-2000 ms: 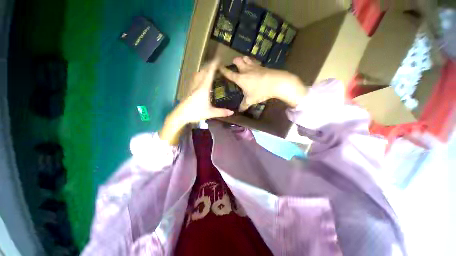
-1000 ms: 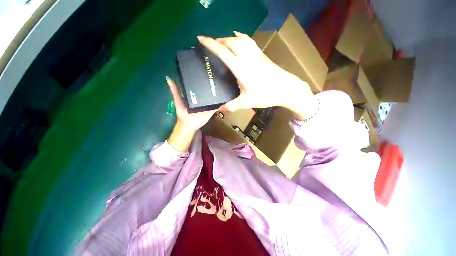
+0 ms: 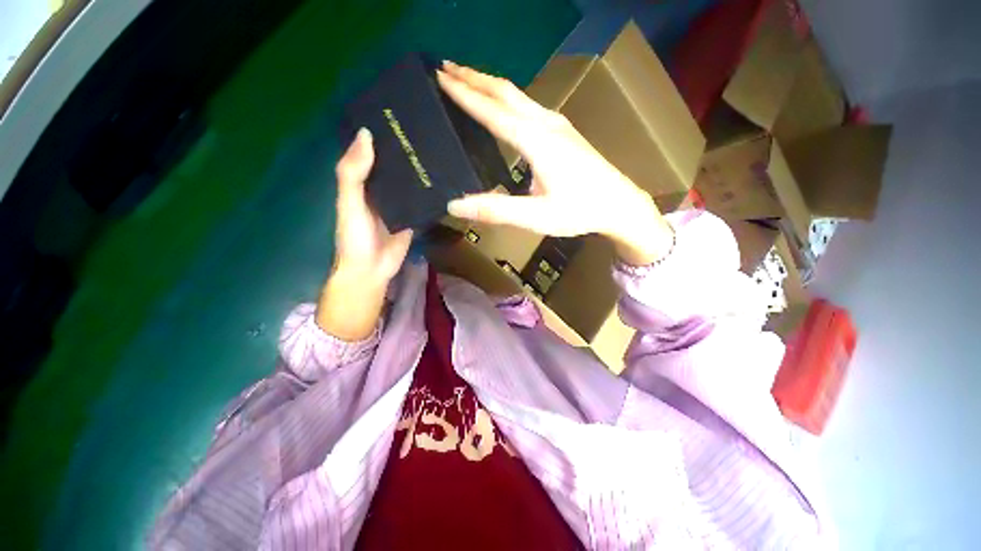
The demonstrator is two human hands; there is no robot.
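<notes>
A black product box with a line of gold lettering is held up in front of my chest, above the green belt. It looks closed. My left hand grips its lower left side, thumb on the near face. My right hand holds its right side, fingers at the top corner and thumb at the lower corner. The open shipping carton stands below and right of my right hand, with black, gold-printed boxes partly visible inside. My right hand and the box hide part of the carton.
The green conveyor belt runs along the left. Dark items stand along its far side, blurred, beside a pale curved rail. Other open brown cartons stand at right, with white pieces and a red bin.
Two seconds ago both hands were down in the carton. Since one second ago, the held box has turned to show another lettered face and moved slightly up and left.
</notes>
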